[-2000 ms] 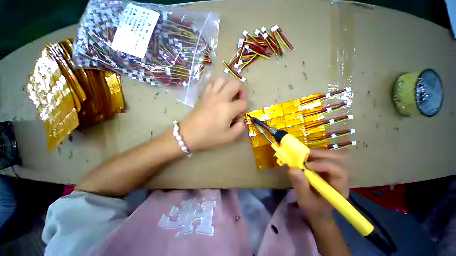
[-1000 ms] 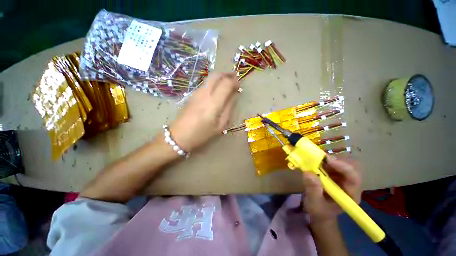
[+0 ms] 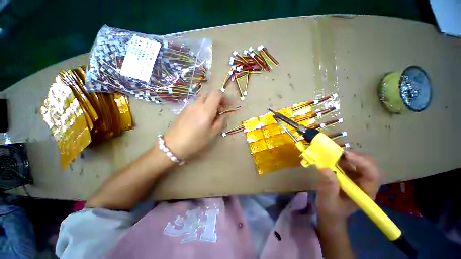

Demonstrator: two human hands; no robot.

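An amber film-covered board panel (image 3: 275,149) lies flat in front of me. Several red and yellow leads with white plugs stick out from its right edge, and one lead (image 3: 234,130) sticks out from its upper left edge. My left hand (image 3: 197,126) holds a short connector lead (image 3: 230,110) left of the panel, its far end hidden by my fingers. My right hand (image 3: 349,184) holds the yellow soldering iron (image 3: 323,152) like a pen. Its dark tip is over the panel's upper part; I cannot tell if it touches. A loose lead pile (image 3: 249,66) lies above the panel.
A clear bag of leads (image 3: 174,71) with a white label lies at upper left. A stack of amber panels (image 3: 68,121) leans at far left, near a black fan-like box (image 3: 14,164). A yellowish round tin (image 3: 392,91) stands at right. Clear tape (image 3: 326,55) runs along the bench covering.
A lead now sticks out at the panel's upper left edge. My left hand went to the loose pile and came back with another lead. The iron has moved right from the panel's left edge.
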